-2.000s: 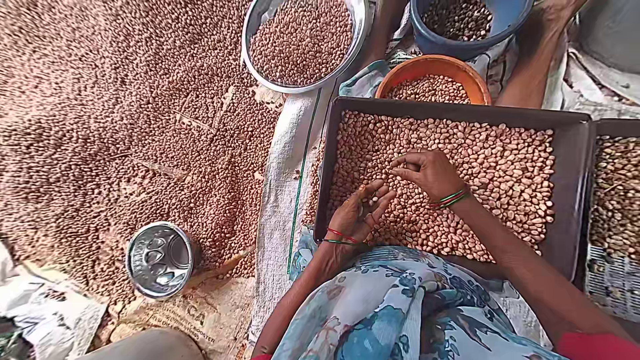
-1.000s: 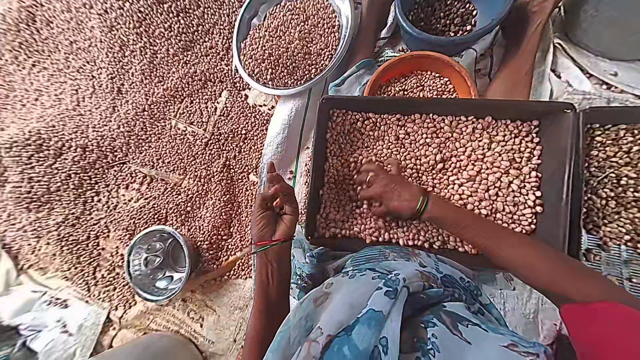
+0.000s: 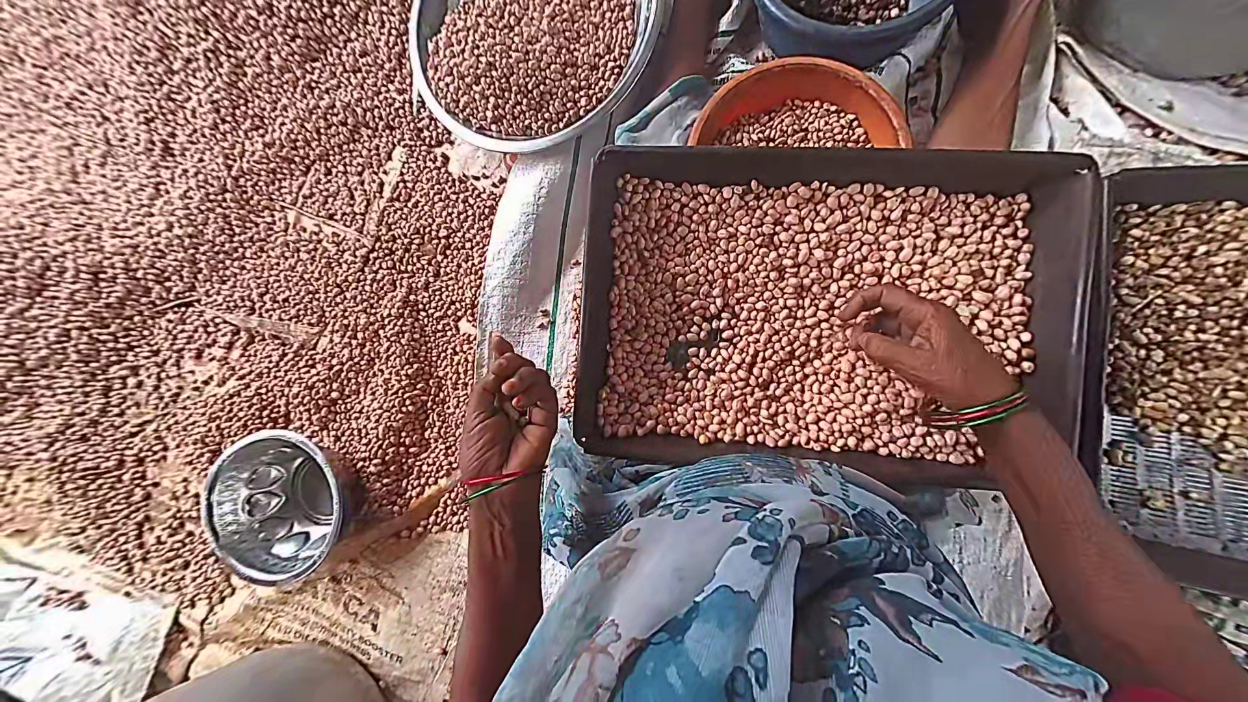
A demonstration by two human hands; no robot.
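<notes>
A dark rectangular tray (image 3: 829, 168) lies in front of my lap, spread with pinkish shelled nuts or beans (image 3: 760, 283); a small dark patch of its bottom shows at the left. Over the right part of the tray is my right hand (image 3: 926, 346), fingers curled and apart, with nothing visible between them. Palm up, my left hand (image 3: 509, 409) is outside the tray's left edge, over a white woven sack (image 3: 526, 244). Its fingers curl over something small and pale in the palm, perhaps a few kernels.
A large heap of kernels (image 3: 244, 244) covers the left side, with an empty steel bowl (image 3: 273, 507) on it. Beyond the tray stand a steel basin (image 3: 531, 68), an orange bowl (image 3: 799, 102) and a blue tub (image 3: 853, 29). A second tray (image 3: 1180, 185) adjoins at right. Another person's bare leg (image 3: 990, 88) shows behind.
My left hand has moved from over the tray to the sack at its left. My right hand, low in the tray's left part a second ago, is now farther right.
</notes>
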